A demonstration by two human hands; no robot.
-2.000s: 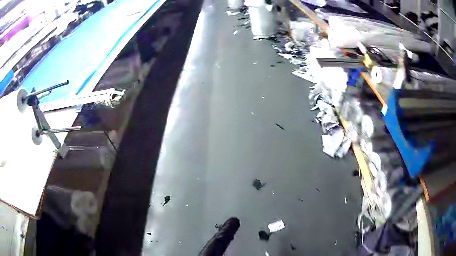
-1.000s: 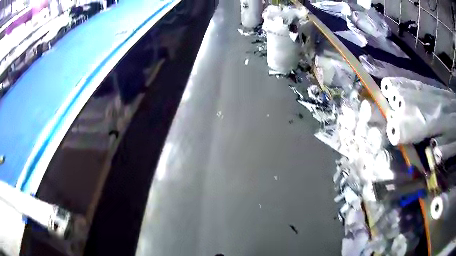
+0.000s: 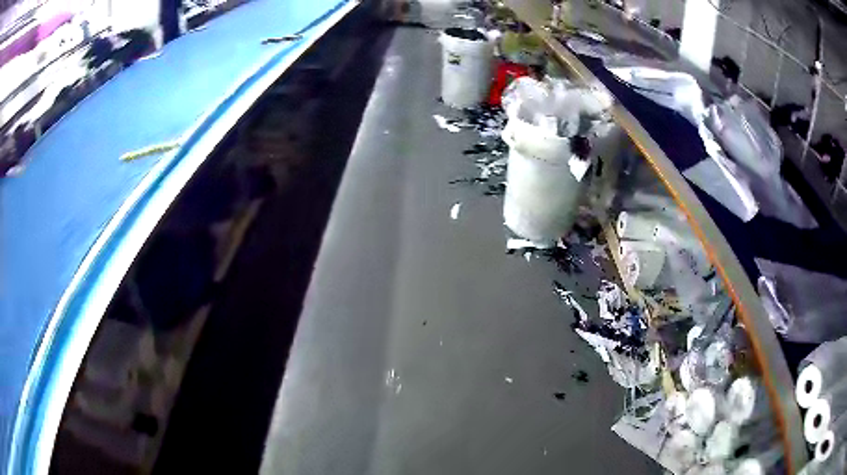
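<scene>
Neither of my hands is in the picture. A grey floor aisle (image 3: 409, 306) lies in front of me. On the left, a long table carries a bright blue fabric lay (image 3: 56, 213). A short yellowish bar (image 3: 150, 151) lies on the blue lay near its edge. A white bin (image 3: 541, 181) filled with pale scraps or plastic stands at the right of the aisle. A second white bin (image 3: 466, 70) stands farther off.
The right table has an orange-brown edge (image 3: 687, 209) and holds dark cloth (image 3: 673, 144) and white rolls (image 3: 815, 419). More rolls (image 3: 701, 405) and scraps (image 3: 608, 325) lie below it. A red container (image 3: 507, 82) stands between the bins.
The view has moved forward along the aisle. The bins are nearer and larger. The roller stand on the left and the foot at the bottom have left the picture.
</scene>
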